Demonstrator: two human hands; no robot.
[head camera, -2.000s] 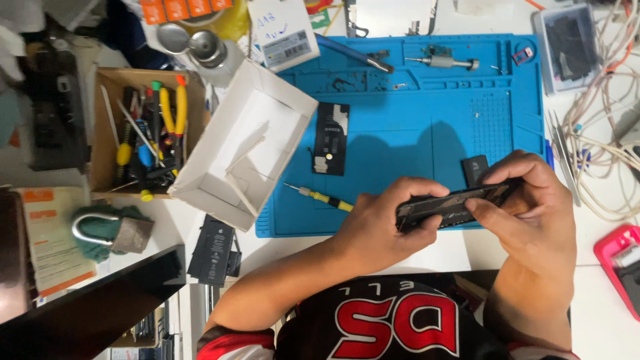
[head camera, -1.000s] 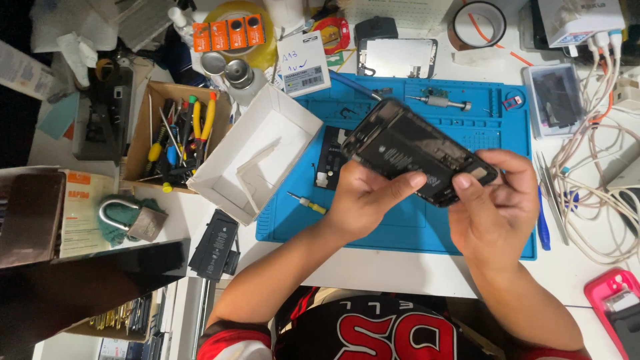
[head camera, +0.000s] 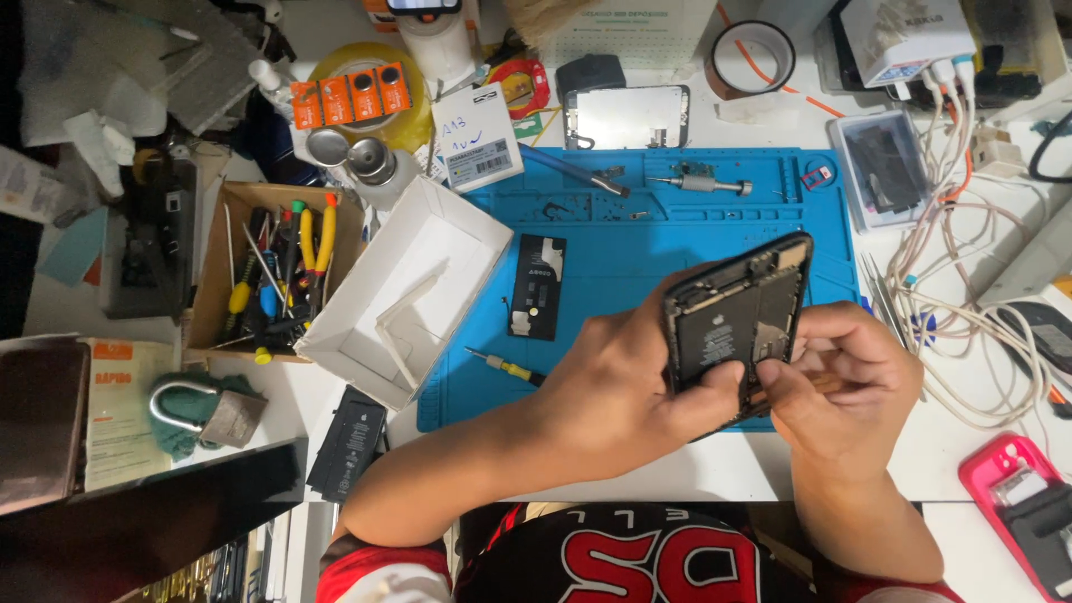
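Note:
An opened smartphone (head camera: 724, 327), its black battery and inner parts showing, is held tilted above the blue silicone repair mat (head camera: 603, 293). My left hand (head camera: 645, 377) grips its left edge, with the thumb over the battery. At the phone's lower right, my right hand (head camera: 837, 377) holds its edge, the thumb pressed on the inner parts; its other fingers are partly hidden. On the mat left of the hands lie a loose phone battery (head camera: 536, 289) and a yellow-and-black screwdriver (head camera: 507, 366). A precision screwdriver (head camera: 703, 184) rests on the mat's upper trays.
A white cardboard box (head camera: 402, 293) overlaps the mat's left edge, beside a box of tools (head camera: 276, 276). More batteries (head camera: 350, 444) lie at the lower left. Tweezers (head camera: 883, 293) and tangled cables (head camera: 963, 318) are at right. A phone screen (head camera: 628, 117) lies behind the mat.
Held low and nearly edge-on at first, the phone was raised with its inside facing up, and is now tilted more upright, further right than one second ago. Both hands have kept hold of it.

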